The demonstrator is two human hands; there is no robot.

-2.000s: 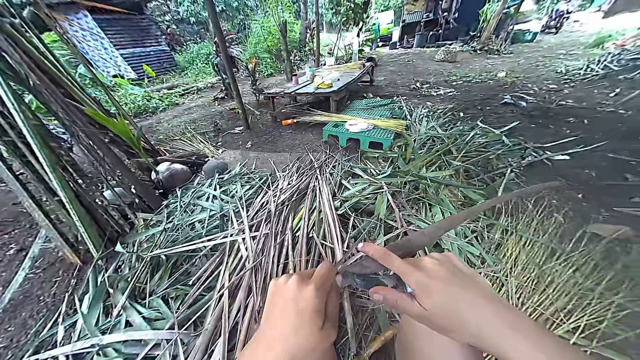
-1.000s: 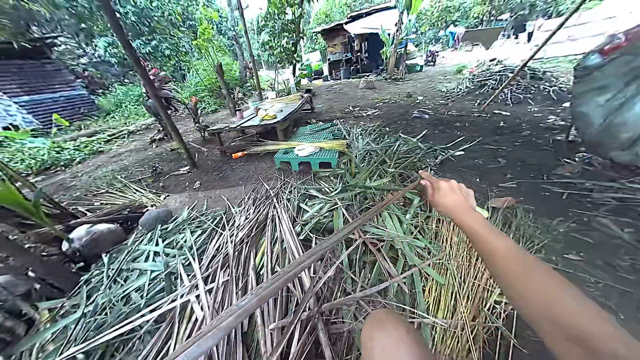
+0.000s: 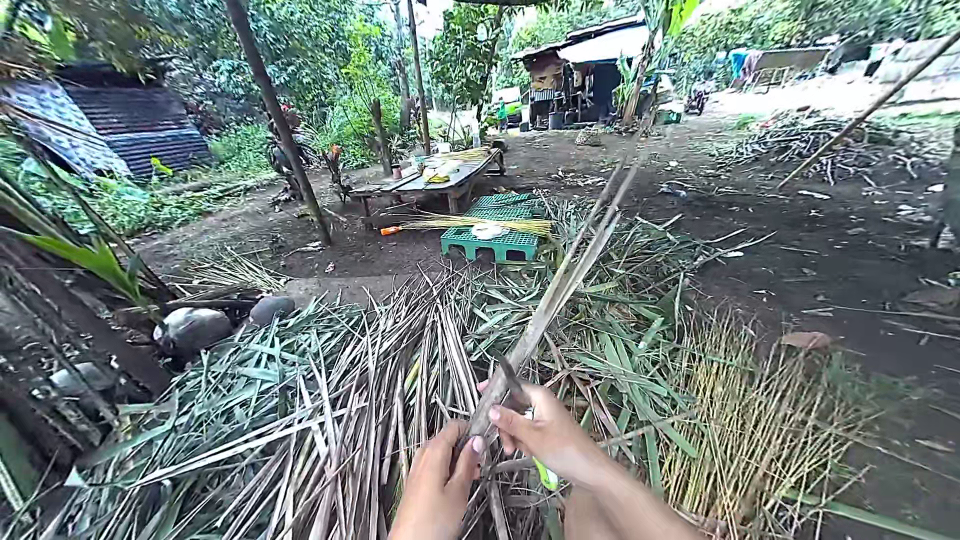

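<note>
A long dried palm leaflet (image 3: 541, 315), split toward its far end, slants up and away from my hands. My left hand (image 3: 442, 476) grips its near end between thumb and fingers. Just ahead and to the right, my right hand (image 3: 544, 427) holds a knife with a dark blade (image 3: 512, 379) against the leaflet; its green handle end (image 3: 546, 474) shows below the palm. Beneath both hands lies a heap of brown dried leaflets (image 3: 375, 405), with green leaf strips (image 3: 262, 375) around it. A bundle of thin yellowish midribs (image 3: 750, 420) rests to the right.
A green plastic crate (image 3: 491, 244) carries thin yellow sticks (image 3: 450, 222) and a white item. Behind it stands a low wooden table (image 3: 409, 182). Rocks (image 3: 193, 328) and leaning poles border the left side. A slanting pole (image 3: 862, 116) and a brush pile (image 3: 810, 142) are at the right.
The right hand, out at the far part of the leaflet a second ago, is now close to the left hand with the knife. The left hand has come back into view.
</note>
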